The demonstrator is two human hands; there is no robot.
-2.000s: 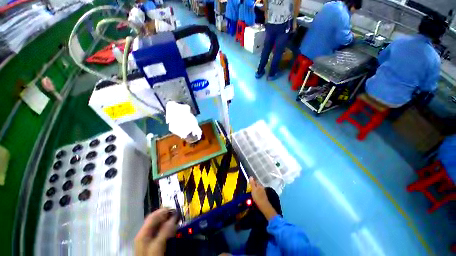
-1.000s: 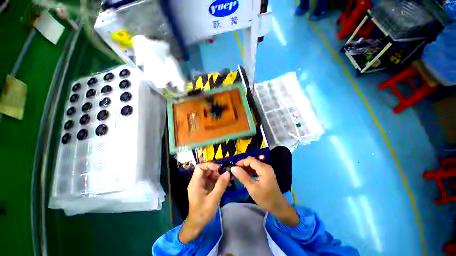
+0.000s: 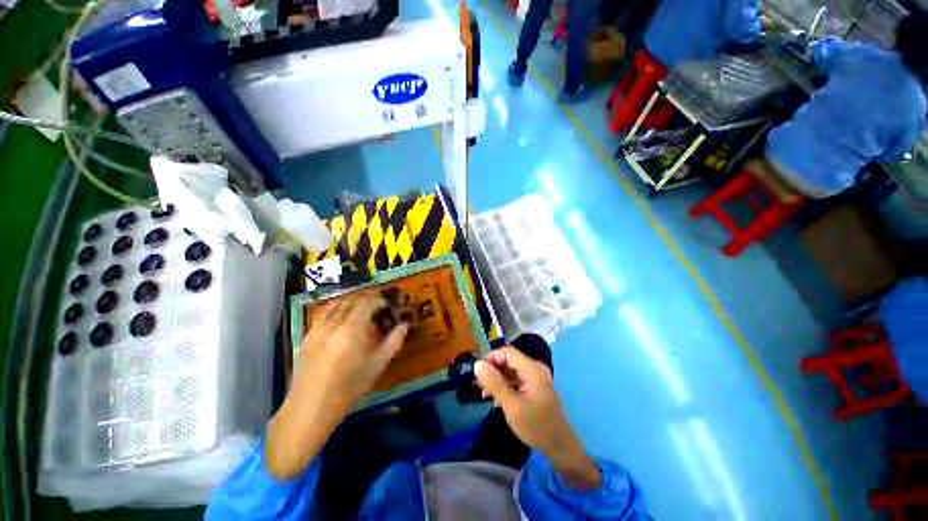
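The orange-brown fixture plate (image 3: 432,351) in its green frame lies right in front of me. My left hand (image 3: 351,341) is over the left half of the plate, its fingertips at the dark nest (image 3: 407,305). The fingers are blurred and cover part of the nest, so what they hold cannot be told. My right hand (image 3: 521,392) is at the plate's near right corner and pinches a round black part (image 3: 464,366) between thumb and fingers.
The left parts tray (image 3: 117,407) holds rows of black discs. The clear right tray (image 3: 524,270) is beside the machine. The cloth-wrapped head (image 3: 219,209) hangs left of the striped cover (image 3: 392,229). A seated person (image 3: 850,127) and red stools (image 3: 748,214) are at the right.
The plate has come nearer and the wrapped head is farther left of it. My hands, together on the black part before, have parted: left over the plate, right with the disc at its corner.
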